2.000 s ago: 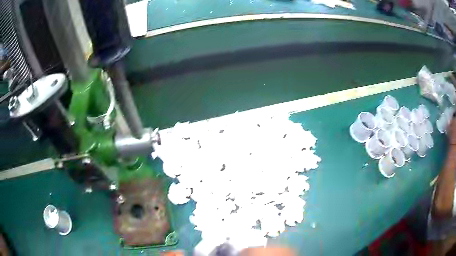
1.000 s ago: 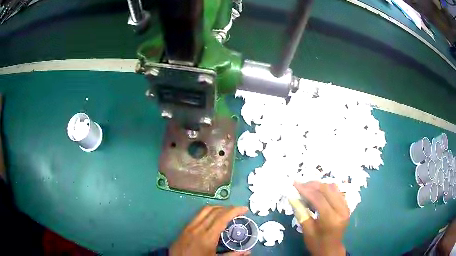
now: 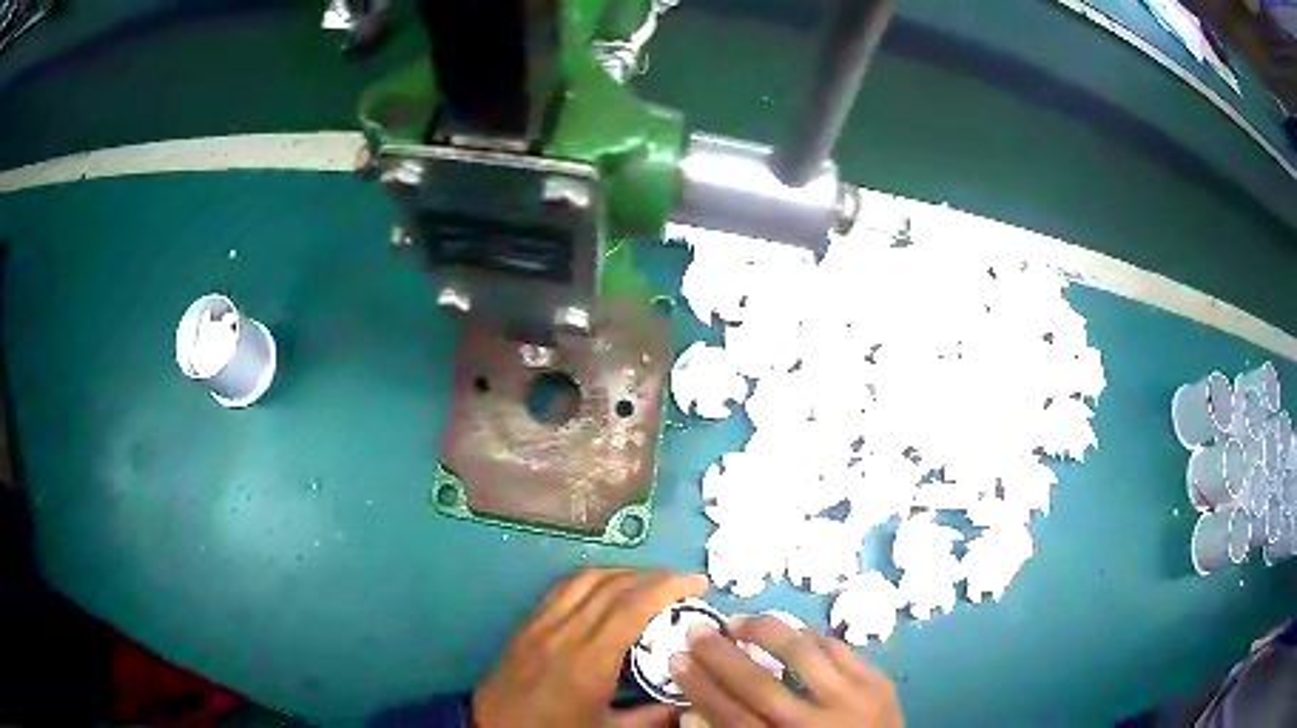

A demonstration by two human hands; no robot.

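My left hand (image 3: 569, 657) is wrapped around a white-grey round housing (image 3: 643, 674) at the bottom centre. A white notched disc (image 3: 666, 643) lies in the housing's mouth. The fingertips of my right hand (image 3: 797, 677) rest on the disc and partly hide it. A white round-edged piece shows behind my right fingers, mostly covered. A large bright heap of white notched discs (image 3: 896, 384) lies right of the press.
The green arbor press (image 3: 626, 164) stands at top centre, its rusty base plate (image 3: 569, 462) in front. Filled housings (image 3: 245, 363) stand at the left. Open housings (image 3: 1218, 477) cluster at the far right. A conveyor (image 3: 214, 86) runs behind. A person's sleeve (image 3: 1259, 683) shows at lower right.
My right hand has moved left from the heap to the housing. The housing's spokes and centre are now covered by a white disc. The view has shifted slightly.
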